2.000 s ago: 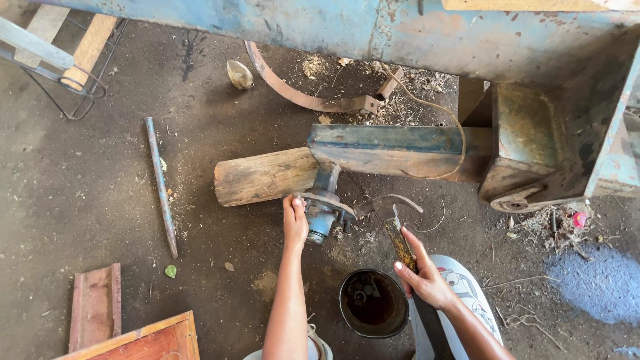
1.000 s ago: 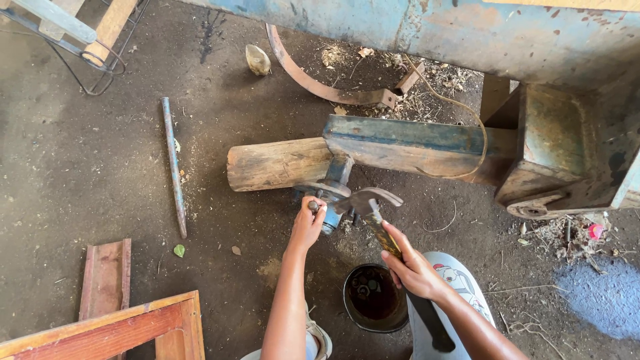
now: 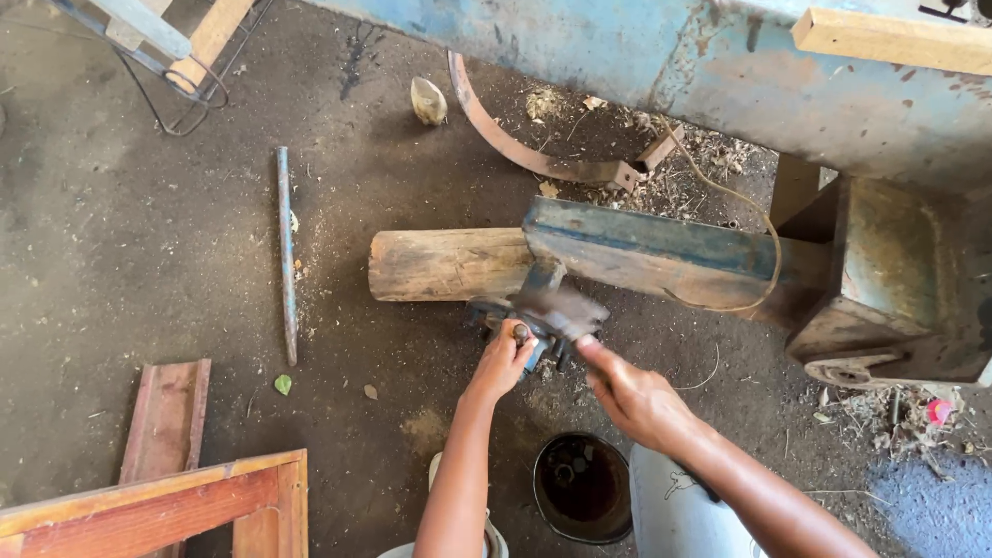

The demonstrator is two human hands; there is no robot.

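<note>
My left hand (image 3: 502, 360) grips a short metal rod or bolt (image 3: 520, 332), its round end showing above my fingers, at a blue metal hub (image 3: 535, 353) on the end of an axle stub. In my right hand (image 3: 639, 399) is a claw hammer, its head (image 3: 570, 312) blurred over the hub. The hammer's handle is mostly hidden by my hand and forearm. Behind the hub, the stub joins a blue metal beam (image 3: 643, 244), and a wooden log (image 3: 449, 265) lies at the beam's left end.
A dark bucket (image 3: 583, 487) holding dark liquid stands near my leg. A metal pipe (image 3: 286, 256), a stone (image 3: 428, 101) and a curved rusty metal strip (image 3: 527, 155) lie on the dirt floor. A wooden frame (image 3: 155, 496) is lower left; a large blue metal body (image 3: 775, 93) spans the top right.
My right hand has moved up and left, bringing the hammer head over the hub. Between the first frame and the second, the rod's end came into view in my left hand.
</note>
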